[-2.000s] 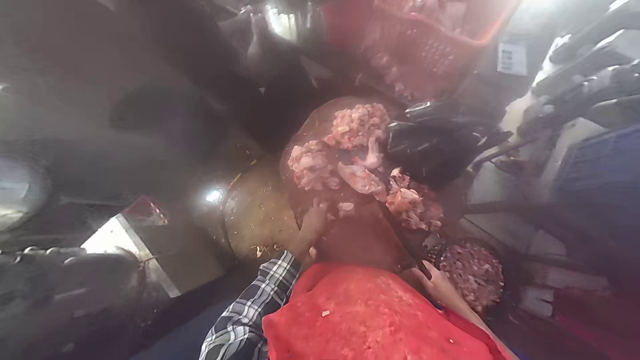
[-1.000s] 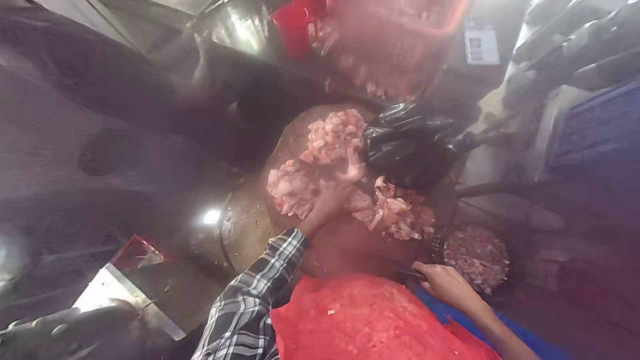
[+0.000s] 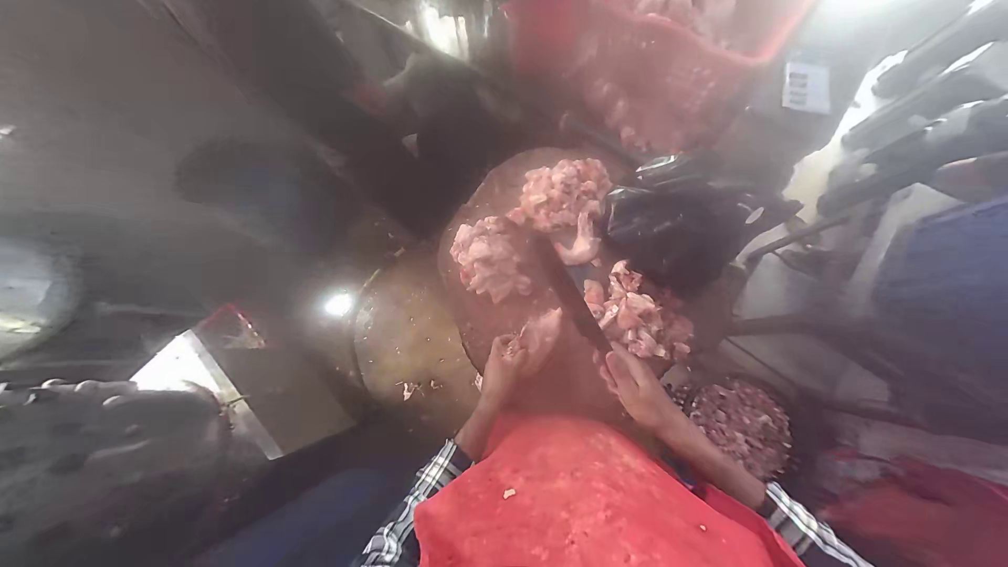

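My left hand [image 3: 504,366] grips a piece of raw meat [image 3: 540,335] on the near part of a round chopping block [image 3: 476,205]. In my right hand [image 3: 634,384] is the handle of a large knife [image 3: 571,291], its dark blade pointing up and left over the block. Beyond the blade lie two piles of cut raw meat, one at the back [image 3: 563,193] and one at the left [image 3: 490,256]. A third pile [image 3: 642,315] sits to the right of the knife. A longer meat piece [image 3: 583,240] rests between the piles.
A black plastic bag [image 3: 669,224] lies at the block's right edge. Behind it stands a red plastic crate [image 3: 669,71] of meat. A round container of small chopped pieces [image 3: 740,425] is at the lower right. A yellowish round surface [image 3: 409,331] adjoins the block's left.
My left hand has drawn back from the piles towards me and now holds a meat piece. My right hand has moved in over the block with the knife.
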